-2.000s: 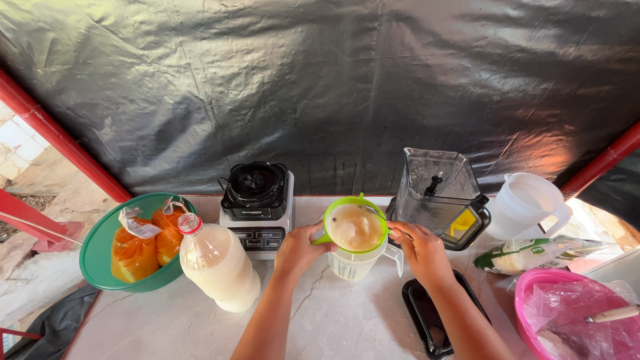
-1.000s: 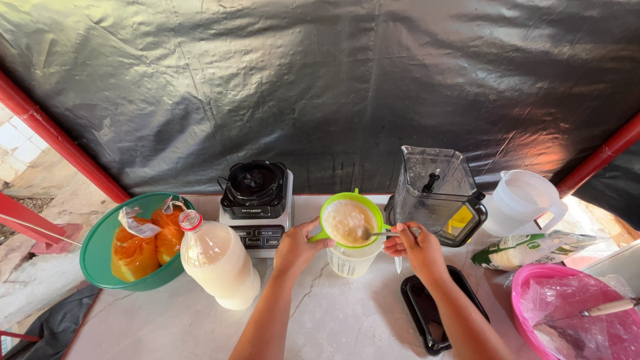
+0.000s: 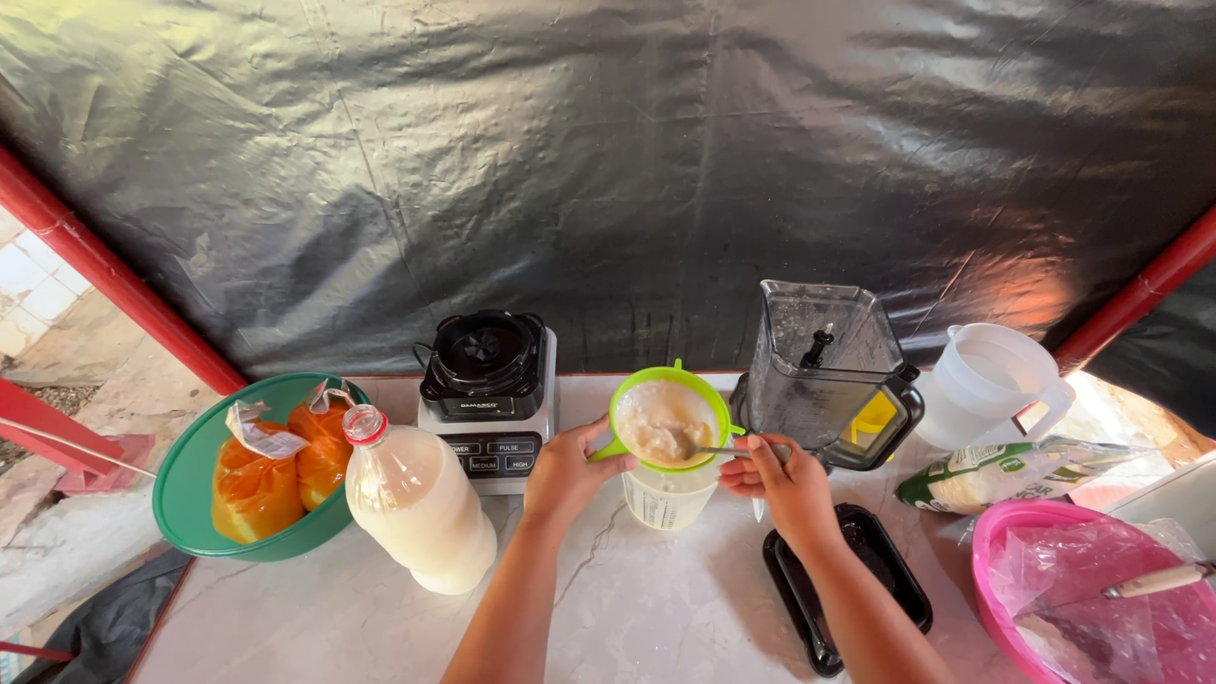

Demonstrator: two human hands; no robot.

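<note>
My left hand point(image 3: 573, 472) grips the handle of a lime-green strainer point(image 3: 724, 404), which rests over a translucent plastic measuring jug point(image 3: 668, 503). Pale, frothy, pulpy liquid point(image 3: 657, 418) lies in the strainer. With its fingers around the handle of a metal spoon point(image 3: 727, 450), my right hand point(image 3: 781, 483) holds the spoon's bowl down in that pulp. Left of my left hand stands a large plastic bottle point(image 3: 416, 503) of whitish liquid with a red neck ring. The strainer hides most of the jug's mouth.
Behind are a blender base point(image 3: 486, 408), an empty blender jar point(image 3: 807, 380) and a white pitcher point(image 3: 988, 385). A green basin point(image 3: 180, 494) with orange-filled bags stands left. At right are a black lid point(image 3: 879, 570), a green-and-white bag point(image 3: 997, 473) and a pink basin point(image 3: 997, 579) holding plastic and a handled utensil.
The spoon's bowl has come into view in the pulp, and my right hand has shifted slightly. The heap of pale foam in the strainer looks lower than two seconds ago. My left hand keeps its grip.
</note>
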